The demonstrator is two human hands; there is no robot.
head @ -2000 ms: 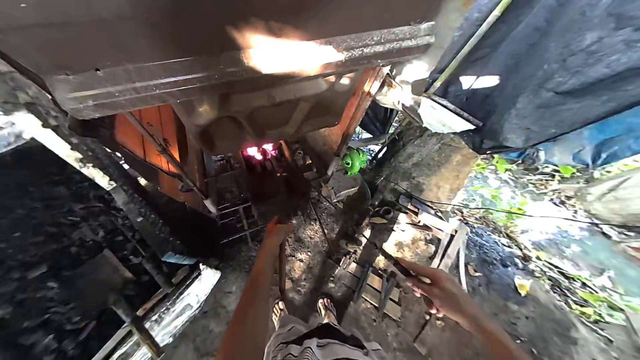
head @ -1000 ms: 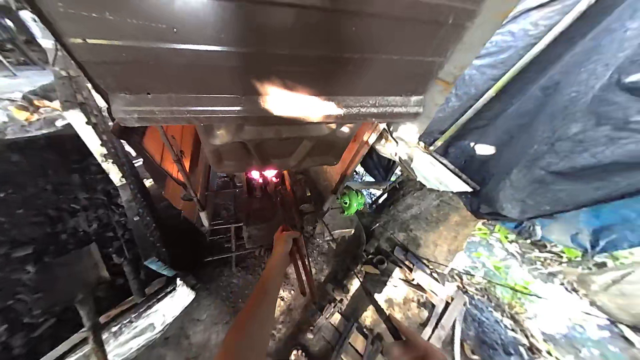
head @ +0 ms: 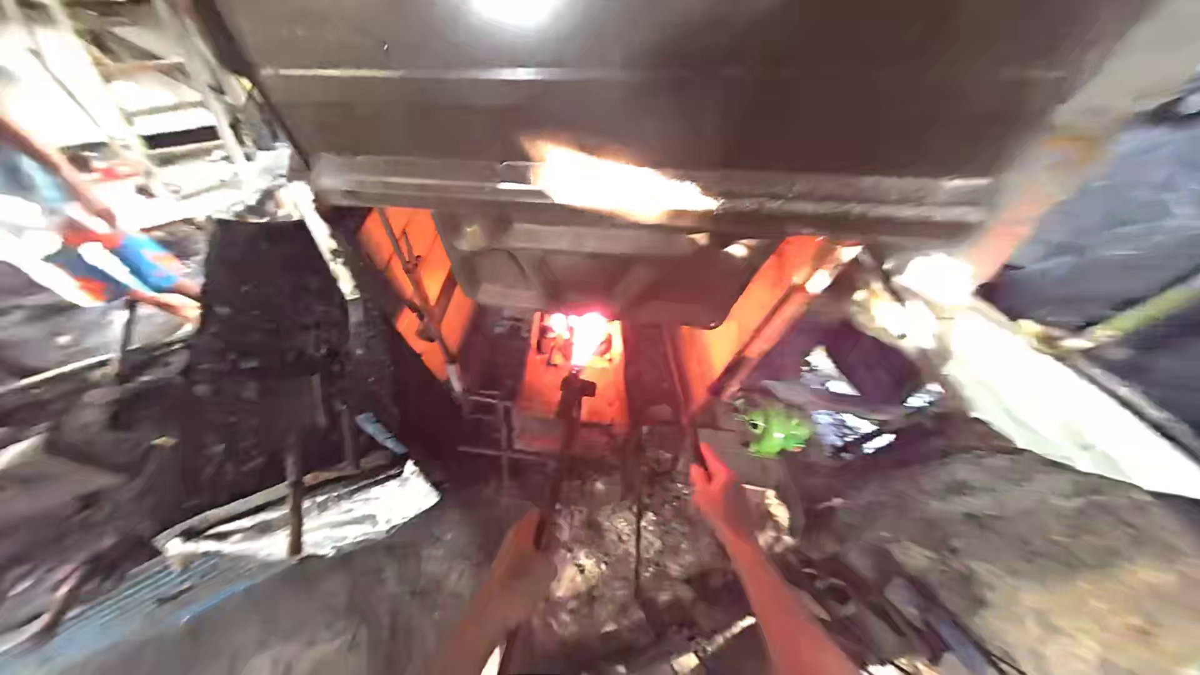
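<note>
Near the bottom centre, my left hand (head: 520, 562) is closed around a long dark metal tool (head: 567, 422). The tool's far end, which has a blocky head, lies in front of the glowing coals (head: 577, 339) of a forge fire. My right hand (head: 717, 483) is right of it, closed on a thin dark rod (head: 695, 433) that points up toward the forge's right side. Blur hides the rod's far end and the exact kind of both tools.
A low metal sheet (head: 656, 103) overhangs the fire. Orange-lit panels (head: 427, 281) flank it. A green object (head: 776, 428) stands right of my right hand. Another person's arm and leg (head: 141, 262) show at far left. Wood and tools lie at lower right.
My right hand has moved from the lower right, over the wood pieces, up and inward toward the forge. The view has shifted, and another person now shows at left.
</note>
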